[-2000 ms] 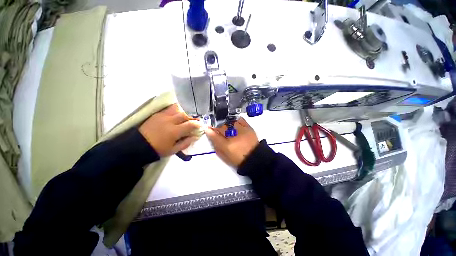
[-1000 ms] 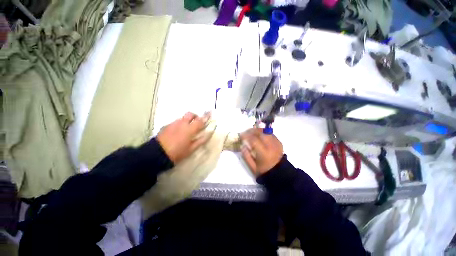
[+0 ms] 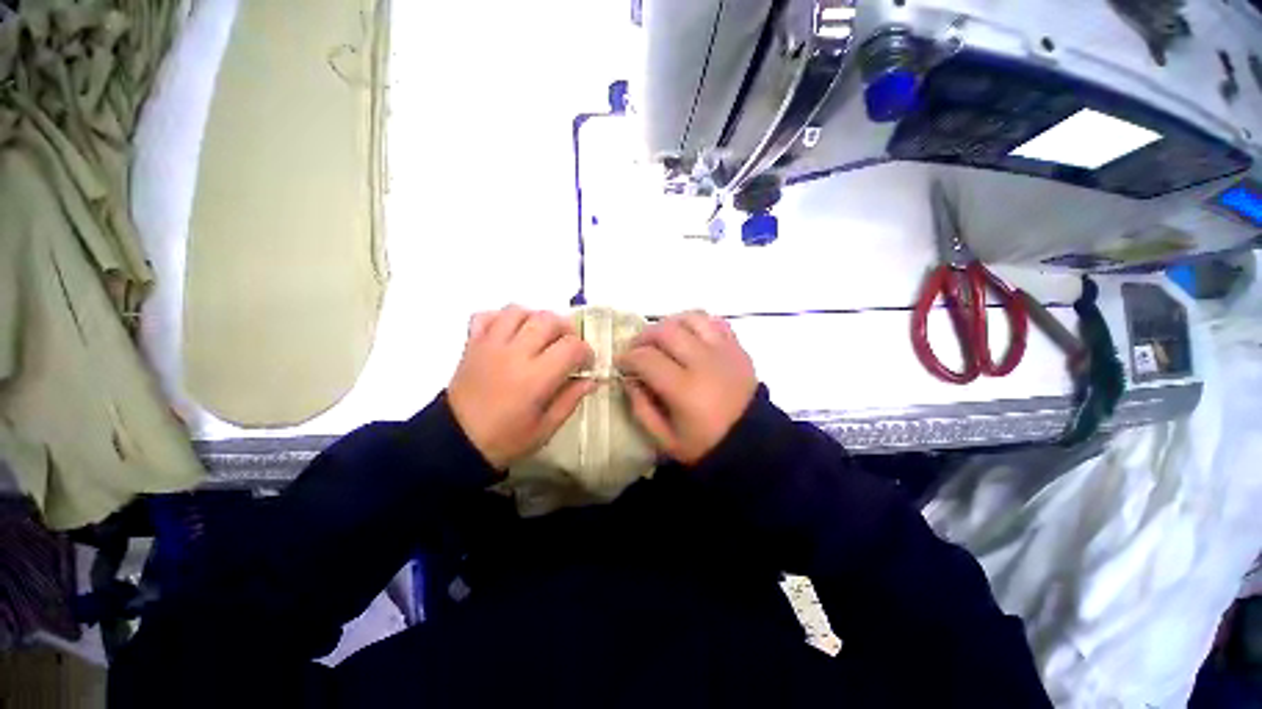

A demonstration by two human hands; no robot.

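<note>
A khaki garment piece [image 3: 581,464] is held between my two hands at the table's front edge, with a seam running down its middle. My left hand [image 3: 523,385] pinches it on the left of the seam. My right hand [image 3: 691,384] pinches it on the right. The fingertips nearly meet at the seam. The piece is clear of the presser foot [image 3: 709,208] of the white sewing machine [image 3: 865,104], which stands behind and to the right. The lower part of the piece hangs over the edge, partly hidden by my sleeves.
A smooth khaki panel [image 3: 284,263] lies left on the table. A crumpled khaki heap [image 3: 83,263] is at the far left. Red-handled scissors [image 3: 973,321] and a dark green-wrapped tool [image 3: 1093,353] lie right. White cloth [image 3: 1107,513] hangs at the right. A ruler strip [image 3: 886,431] lines the front edge.
Both hands have drawn the khaki piece away from the needle toward my body and now hold it with its seam facing up. The camera view has shifted and tilted down.
</note>
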